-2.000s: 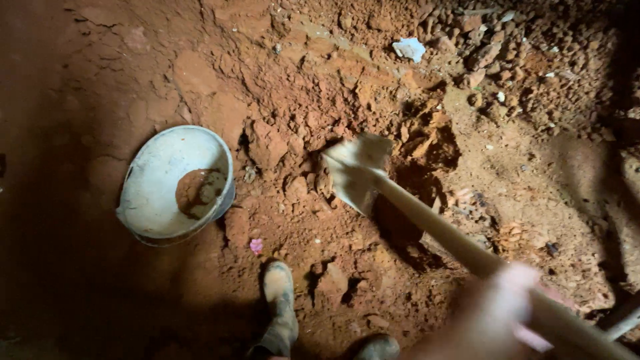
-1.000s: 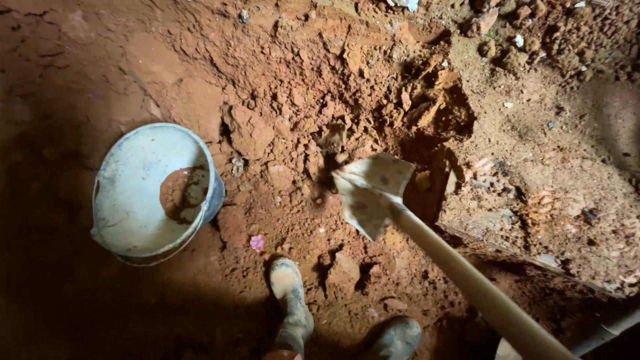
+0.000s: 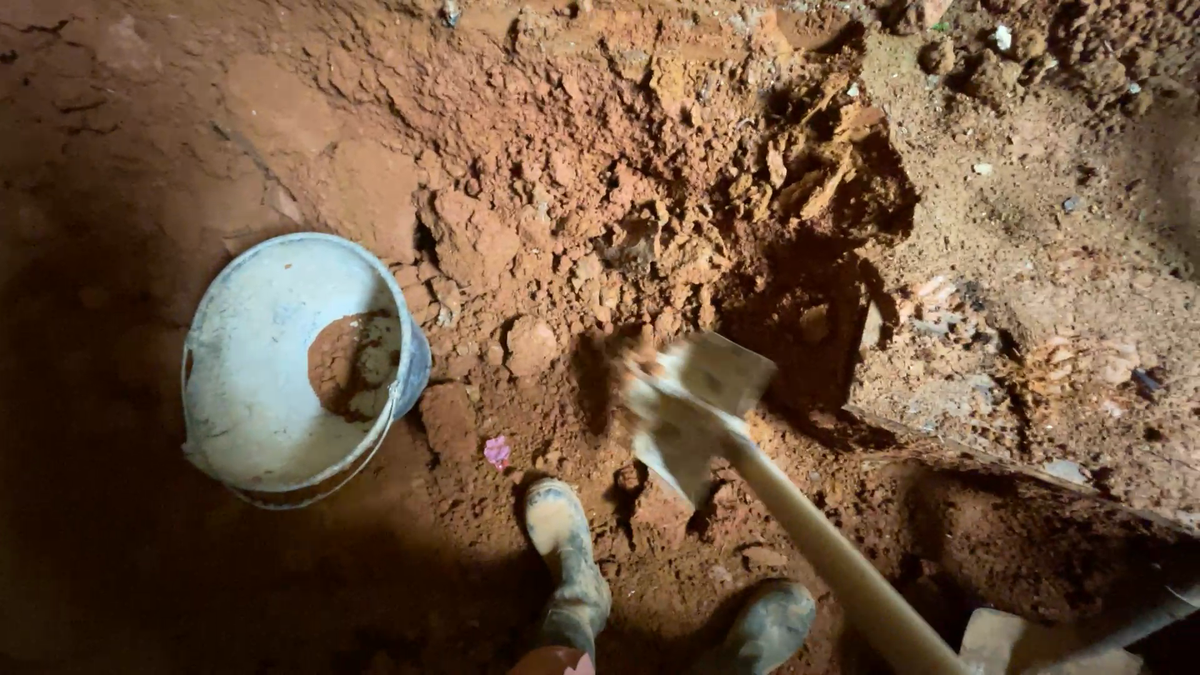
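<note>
A long-handled digging tool with a broad metal blade (image 3: 698,403) is held over the loose red soil, just right of centre; the blade is motion-blurred, and whether it is a shovel or a hoe I cannot tell. Its pale wooden handle (image 3: 834,553) runs out of the bottom edge at the right. Neither my left hand nor my right hand can be made out on it. A small patch of skin shows at the bottom edge, its body part unclear. To the left, a whitish bucket (image 3: 258,375) with a wire handle lies tilted, some reddish soil (image 3: 342,366) inside.
My muddy boots (image 3: 567,544) stand below the blade. A dark dug hollow (image 3: 806,309) lies right of centre, beside a raised, paler ledge of earth (image 3: 1012,281). A pink scrap (image 3: 497,453) lies near one boot. Another flat blade-like piece (image 3: 1041,647) is at the bottom right.
The hand seen on the handle two seconds ago is out of view. The tool's blade has shifted from the hollow's edge toward my boots. The view has moved somewhat.
</note>
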